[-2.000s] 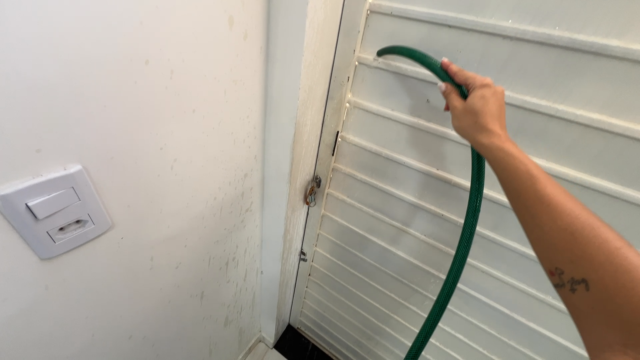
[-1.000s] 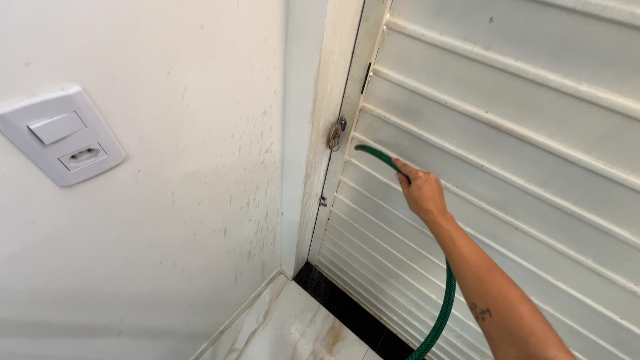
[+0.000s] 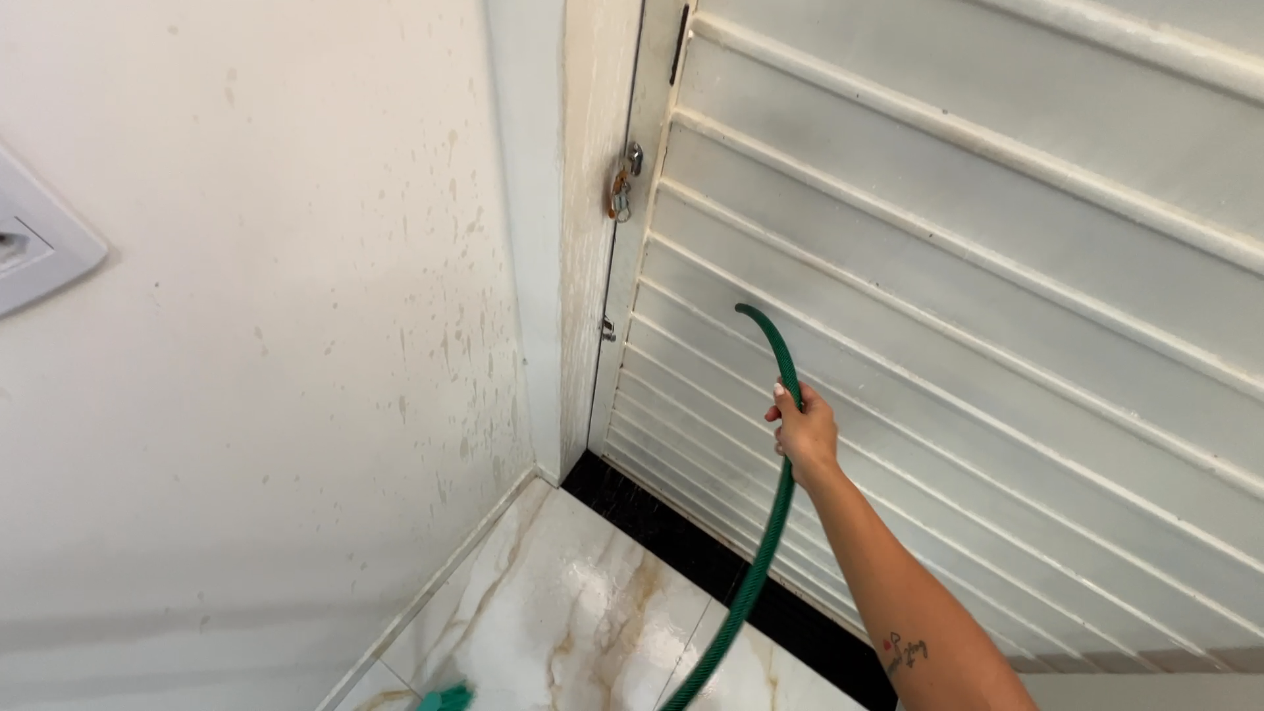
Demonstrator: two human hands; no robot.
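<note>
My right hand (image 3: 805, 430) grips a green garden hose (image 3: 755, 578) a short way below its open end. That end curves up and to the left in front of a white ribbed metal door (image 3: 948, 286). Below my hand the hose hangs down and leaves the view at the bottom edge. Whether water comes out of it cannot be told. The door's lower ribs lie behind my hand. My left hand is out of view.
A spotted white wall (image 3: 296, 296) with a switch and socket plate (image 3: 49, 242) stands at the left. The door frame bears a metal latch (image 3: 622, 188). A black sill (image 3: 691, 528) borders the wet-looking marble-patterned floor (image 3: 553, 602). A teal object (image 3: 446, 698) shows at the bottom edge.
My right hand has lowered the hose along the door, its end now below the latch. The view has tilted down, bringing more floor and the teal object into sight.
</note>
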